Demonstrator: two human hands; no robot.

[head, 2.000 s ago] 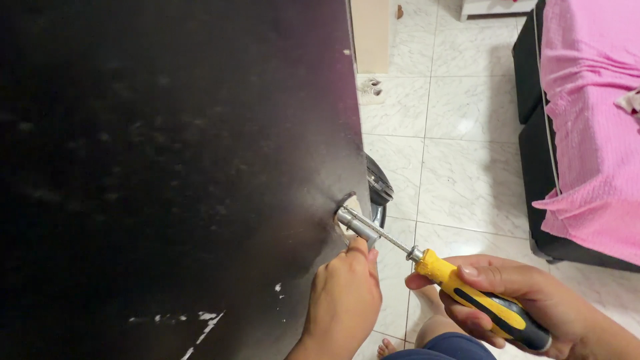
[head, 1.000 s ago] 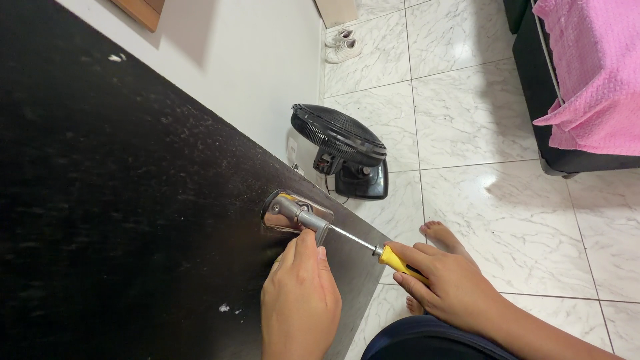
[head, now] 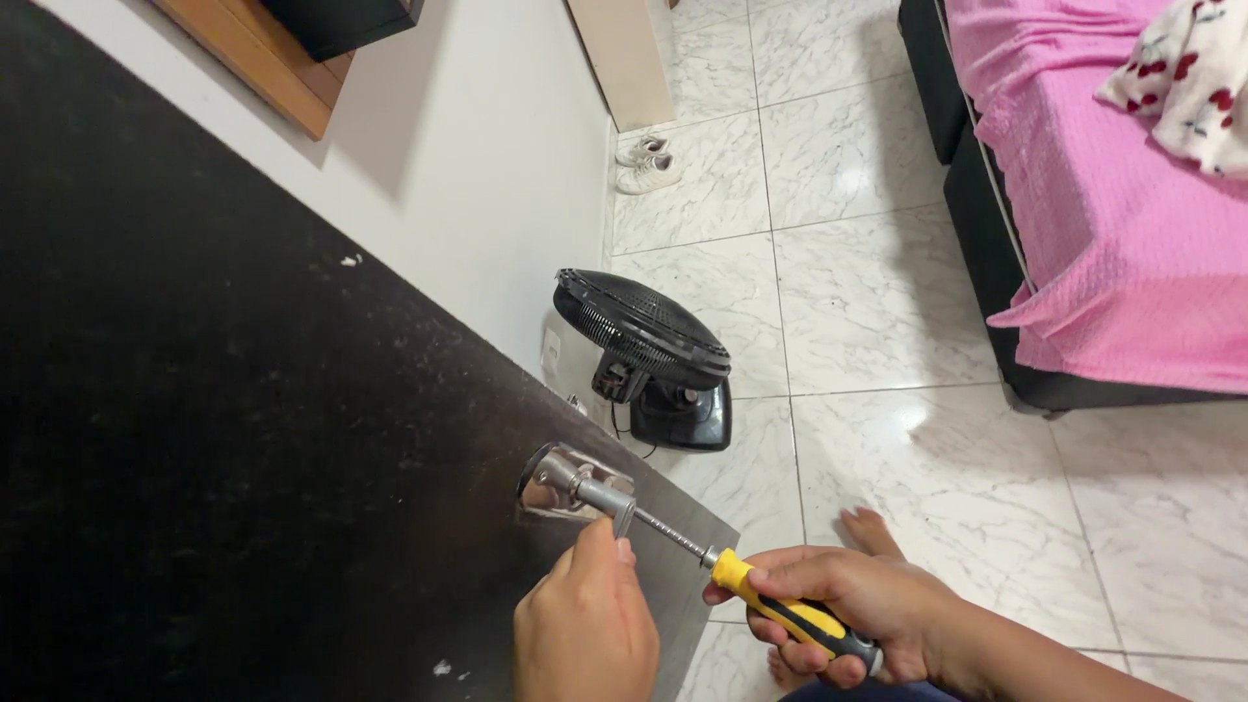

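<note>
My right hand [head: 829, 609] is closed around the yellow and black handle of a screwdriver [head: 790, 609]. Its metal shaft points up and left, with the tip at the metal door handle [head: 600, 492]; the exact contact is hidden. With fingers and thumb my left hand [head: 587, 614] grips the end of this handle from below. The door handle stands out from a shiny metal plate [head: 561, 502] on a dark door [head: 292, 439], near the door's edge. White chips mark the door's dark surface.
Beyond the door's edge a black fan [head: 648, 336] stands on the marble-look tile floor [head: 858, 312] beside a white wall [head: 487, 166]. White shoes [head: 648, 171] lie farther off. A bed with a pink cover [head: 1092, 195] is at the right. My bare feet [head: 871, 531] show below.
My right hand's grip on the screwdriver has shifted, and more of the yellow and black handle shows than one second ago. My left hand remains at the door handle. The view has shifted.
</note>
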